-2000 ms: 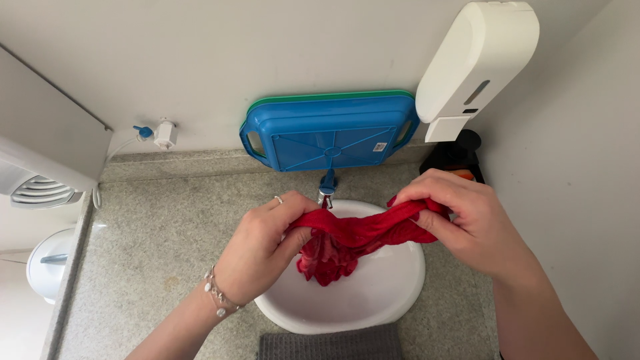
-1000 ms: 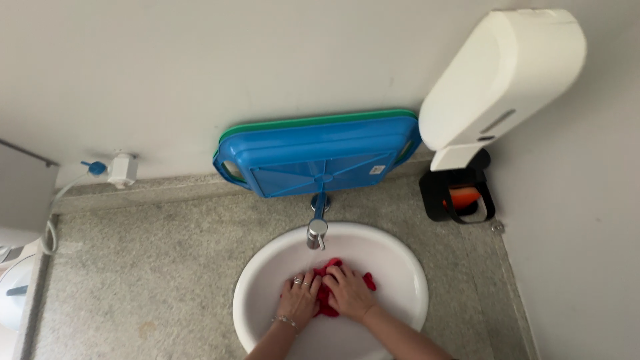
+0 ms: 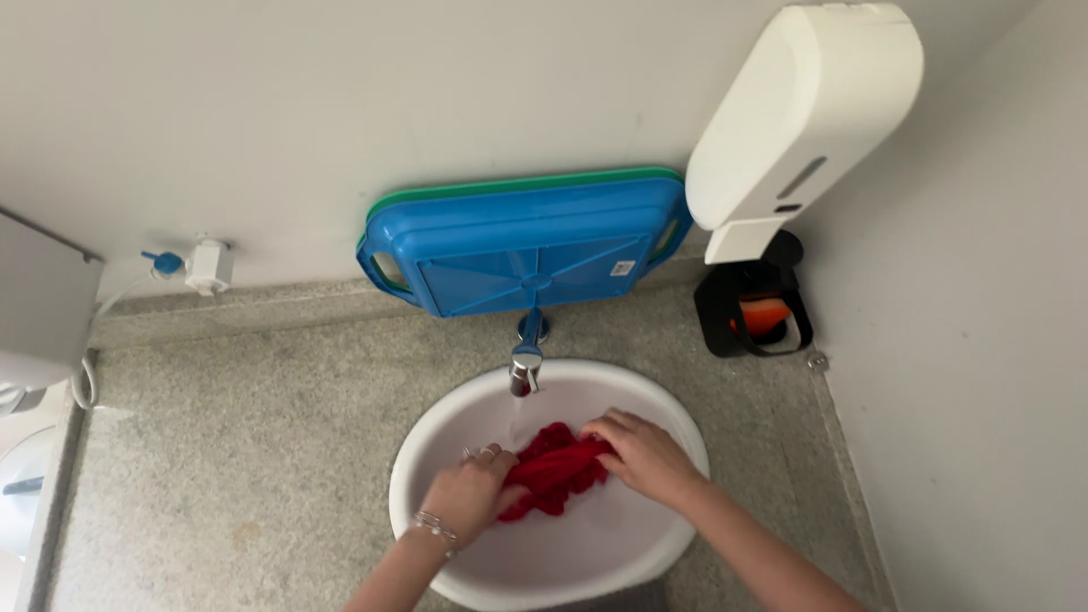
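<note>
A wet-looking red cloth garment (image 3: 557, 466) is stretched between my two hands, low in the white oval washbasin (image 3: 680, 425). My left hand (image 3: 470, 493), with rings and a bracelet, grips its left end. Its right end is in my right hand (image 3: 643, 455). The chrome tap (image 3: 527, 361) stands at the back of the basin, just beyond the cloth, and a thin stream of water seems to run from it. Part of the cloth hangs in folds below the stretched edge.
Blue and green plastic trays (image 3: 535, 246) lean on the wall behind the tap. A white dispenser (image 3: 799, 127) hangs at the right above a black caddy (image 3: 718, 314) with an orange item. A white wall fitting (image 3: 208, 265) is at the left, over the speckled stone counter (image 3: 246, 442).
One second ago both hands pressed the red cloth down in the basin; now they hold it raised and stretched. Two seconds ago they held it higher, above the basin.
</note>
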